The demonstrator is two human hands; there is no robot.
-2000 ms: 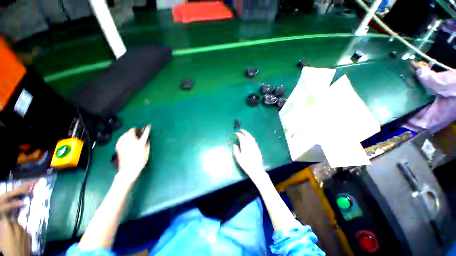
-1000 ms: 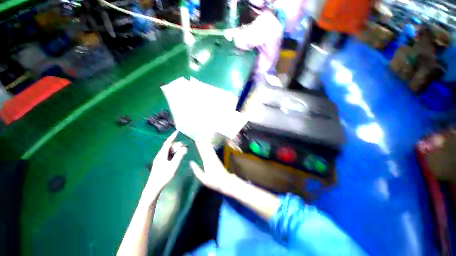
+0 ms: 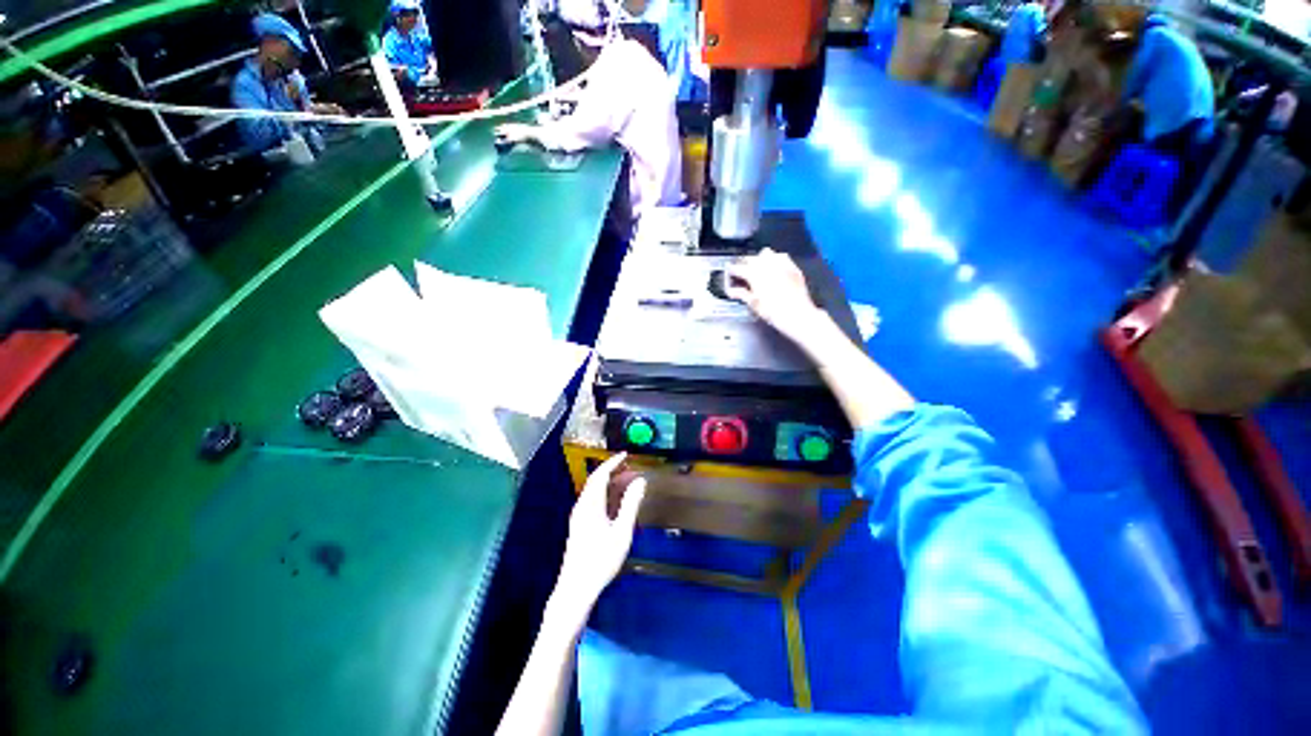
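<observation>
My right hand [image 3: 776, 292] is at the metal fixture on the press base [image 3: 690, 338], its fingers on a small black round housing [image 3: 723, 283] just in front of the silver welding horn [image 3: 743, 173]. The orange press head [image 3: 762, 32] is above. My left hand [image 3: 604, 525] is in front of the press panel, below the left green button [image 3: 640, 430], thumb and fingers apart, with no part visible in it. The red emergency stop [image 3: 723, 436] and the right green button [image 3: 814, 444] are on the same panel.
An open white carton [image 3: 453, 352] stands at the green bench's [image 3: 388, 575] right edge. Several black housings [image 3: 345, 410] cluster left of it, with small dark bits [image 3: 328, 557] nearer me. A person in pink [image 3: 633, 108] works beyond. A red pallet truck [image 3: 1201, 460] is on the blue floor at right.
The view has turned right to the press. My right hand has reached forward onto the press base. My left hand has moved from beside the carton to the front of the panel.
</observation>
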